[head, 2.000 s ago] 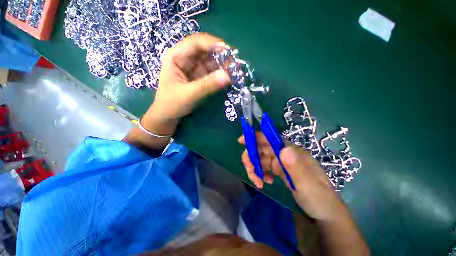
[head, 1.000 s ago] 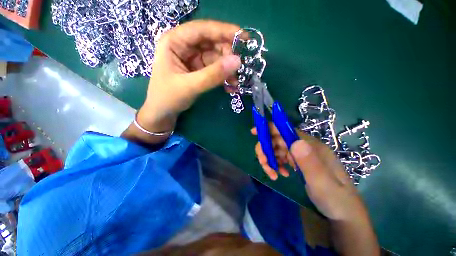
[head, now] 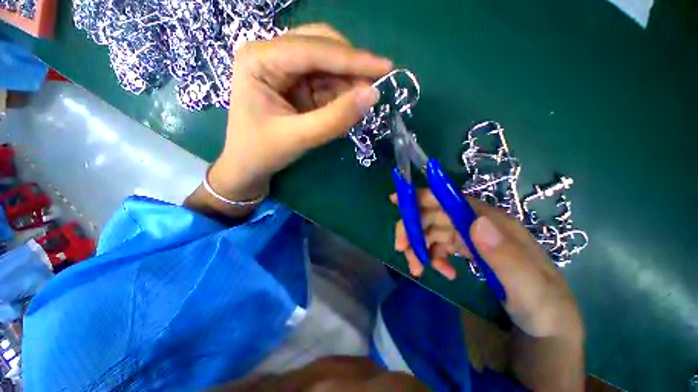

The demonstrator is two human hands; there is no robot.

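My left hand point(head: 287, 111) pinches a silver looped casting point(head: 412, 83) between thumb and fingers above the dark green bench. My right hand point(head: 490, 256) holds the blue-handled cutters point(head: 457, 200), handles spread apart. The short silver jaws are at the casting, just right of my left fingertips; whether they are closed on it I cannot tell. Small silver cast parts point(head: 366, 151) show just below my left fingertips; whether they hang or lie on the bench is unclear.
A large heap of silver castings point(head: 172, 46) lies upper left, near a red-orange tray point(head: 38, 23). Thin silver scrap frames point(head: 509, 184) lie beside my right hand. A pale piece point(head: 637, 8) is at the top right edge. Red items point(head: 65, 246) are at lower left.
The casting in my left hand has turned, its loop now pointing up and right. The cutter handles are spread wider than a second ago. The view has shifted, so the heap sits higher.
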